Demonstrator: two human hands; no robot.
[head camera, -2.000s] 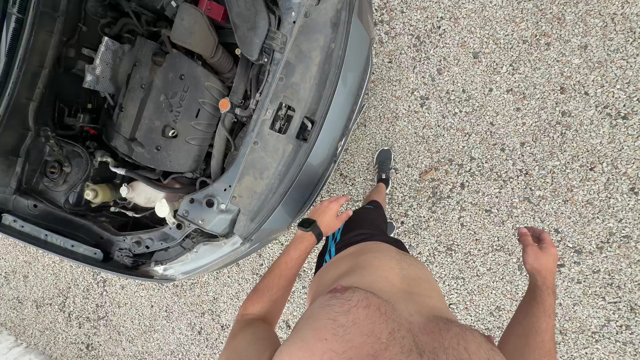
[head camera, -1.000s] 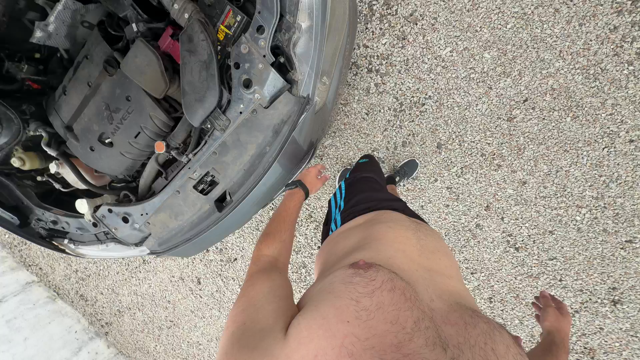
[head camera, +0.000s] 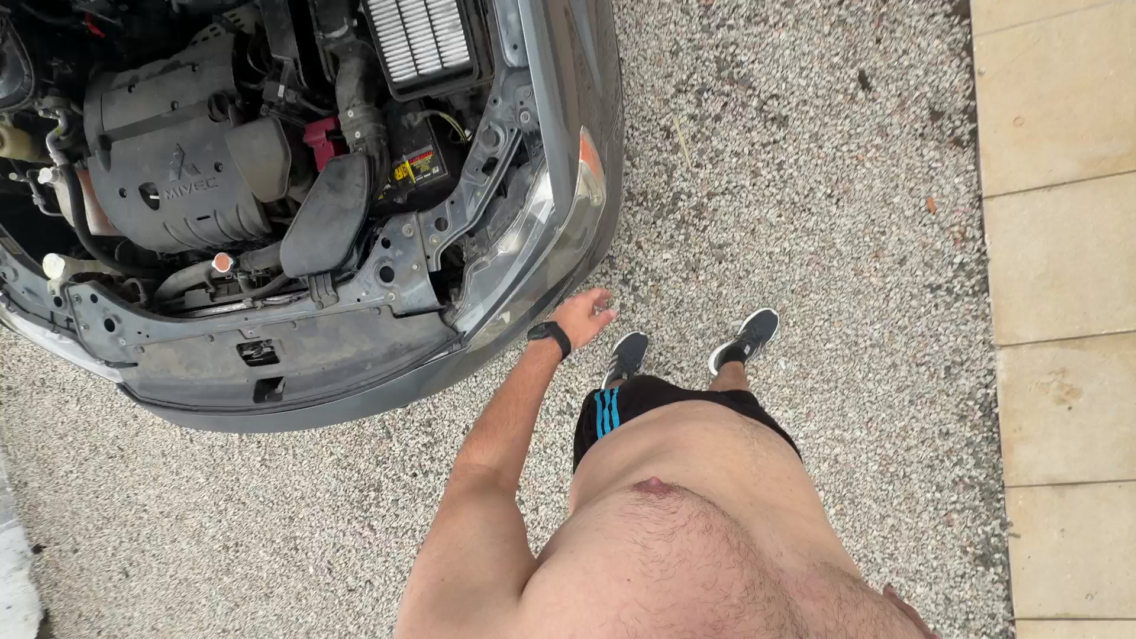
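My left hand (head camera: 583, 318), with a black watch (head camera: 552, 337) on its wrist, is beside the front corner of a grey car, near the headlight (head camera: 532, 217). Its fingers are apart and it holds nothing. Whether it touches the bumper (head camera: 355, 408) I cannot tell. Of my right arm only a sliver shows at the bottom edge; the right hand is hidden or out of view. In the engine bay are the plastic engine cover (head camera: 177, 160), the orange-topped radiator cap (head camera: 223, 263), the car battery (head camera: 424, 164) and a pleated air filter (head camera: 419, 40).
The car's front fills the upper left. Pebbled ground (head camera: 799, 222) lies beneath my feet, in dark shoes (head camera: 750, 337). Beige paving slabs (head camera: 1056, 266) run along the right edge. A pale surface (head camera: 16, 568) shows at the lower left.
The view has shifted along the car, bringing the air filter and paving slabs into sight. My right hand, seen open in both earlier frames, no longer shows. My feet have changed position.
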